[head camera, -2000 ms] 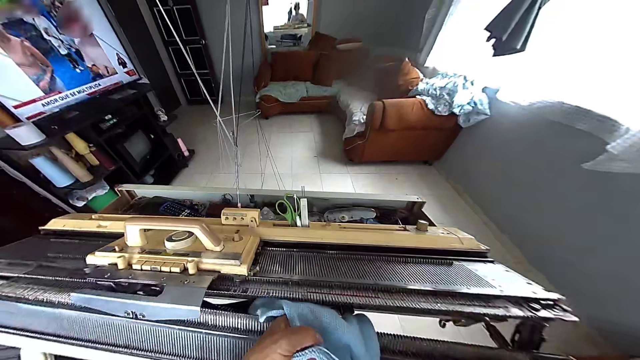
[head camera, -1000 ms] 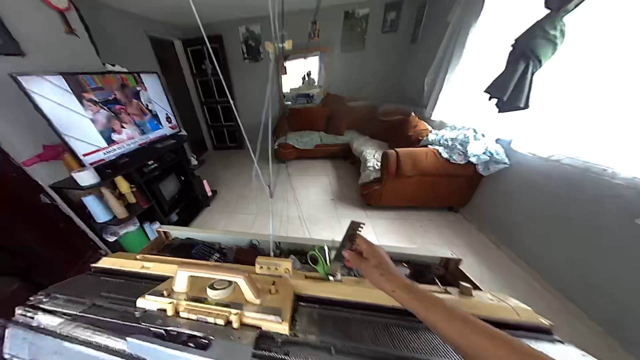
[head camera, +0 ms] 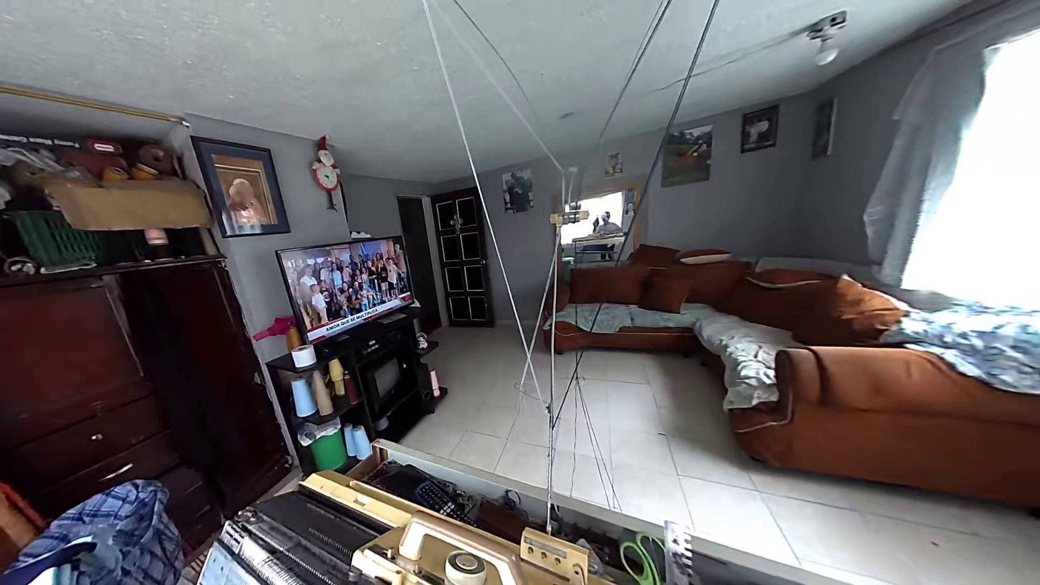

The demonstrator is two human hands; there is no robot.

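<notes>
Neither of my hands shows in the head view now. At the bottom lies a flatbed knitting machine, its needle bed (head camera: 305, 532) running toward the lower left. The beige carriage (head camera: 422, 546) with a handle and a round dial (head camera: 465, 567) sits on it, cut off by the lower edge. A small beige row counter (head camera: 554, 556) stands behind the carriage. Yarn strands run up from there past a yarn mast with a tension unit (head camera: 569, 217). Green-handled scissors (head camera: 642, 561) and a metal comb-like tool (head camera: 678, 554) stand upright in the tray (head camera: 617, 520) behind the machine.
A remote control (head camera: 439, 497) lies in the tray. Yarn cones (head camera: 322, 393) stand on the black TV stand (head camera: 406, 370), with a television (head camera: 348, 284) on top. A green bin (head camera: 328, 449) is beside it. An orange sofa (head camera: 886, 406) is at the right, checked blue cloth (head camera: 114, 528) at lower left.
The view has swung up and to the left. One second ago a hand held the metal tool near the scissors; now the tool stands beside them and the hand is out of view.
</notes>
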